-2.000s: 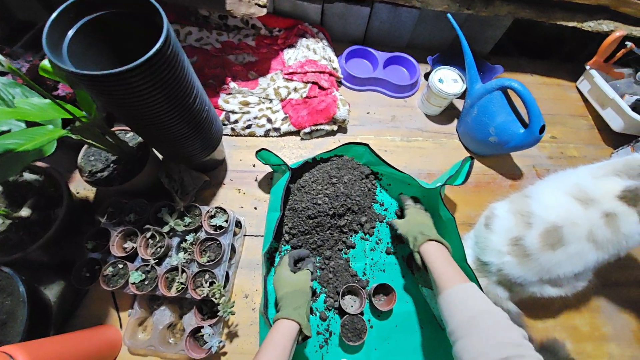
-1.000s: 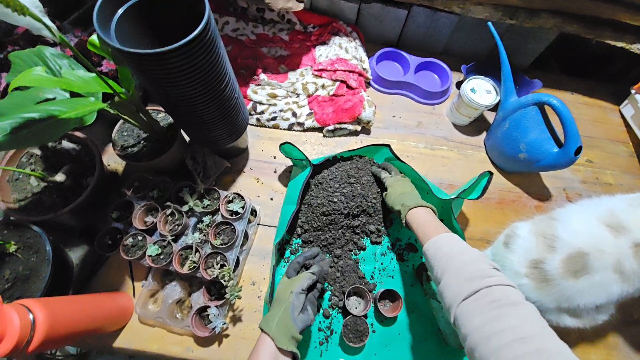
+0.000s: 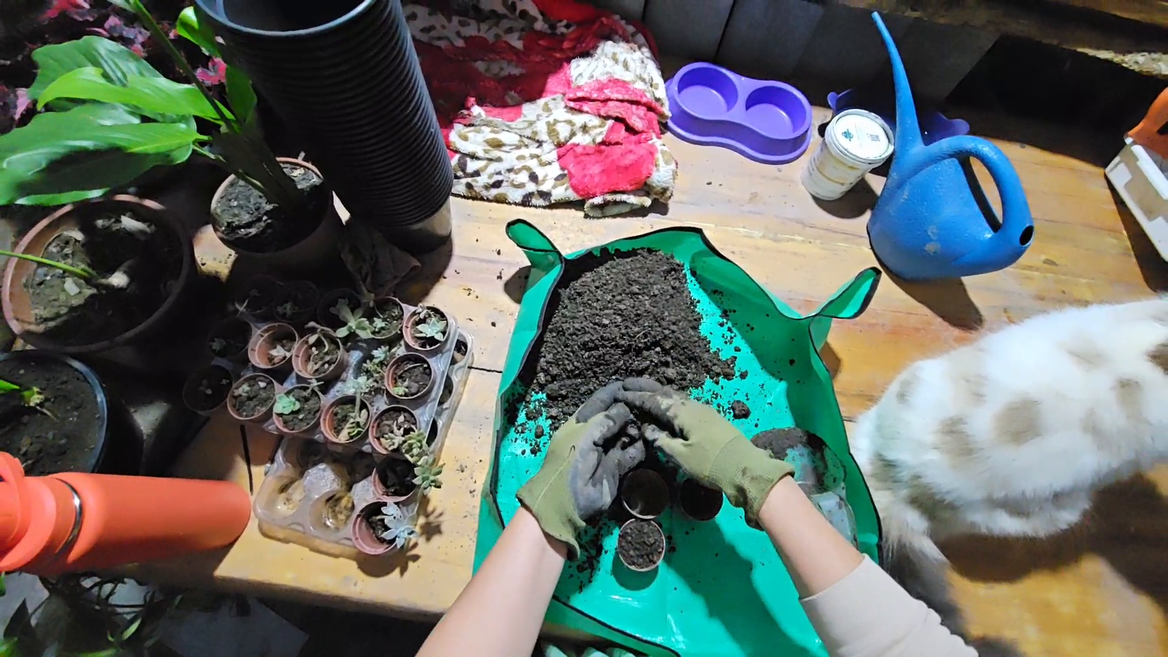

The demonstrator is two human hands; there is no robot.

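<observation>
Both my hands wear olive gloves with dark, soiled palms and meet at the front of a soil heap (image 3: 630, 319) on a green potting mat (image 3: 721, 584). My left hand (image 3: 584, 456) is cupped, palm up, with dark soil in it. Fingers bent, my right hand (image 3: 698, 433) touches that soil. Just below the hands stand a small pot (image 3: 644, 494), another small pot (image 3: 701, 501) partly behind the right hand, and a soil-filled pot (image 3: 641, 545). A clear container with soil (image 3: 803, 447) lies partly hidden by my right forearm.
Left are a plastic tray (image 3: 319, 534) of potted succulents, an orange bottle (image 3: 151, 520), stacked black pots (image 3: 347, 109) and larger plants. Behind lie a blanket (image 3: 566, 119), a purple double bowl (image 3: 744, 109), a lidded tub (image 3: 849, 151) and a blue watering can (image 3: 944, 201). A white spotted animal (image 3: 1022, 420) is at right.
My right hand has come from the heap's right side down to the front, beside my left hand. My left hand has turned palm up and now holds soil.
</observation>
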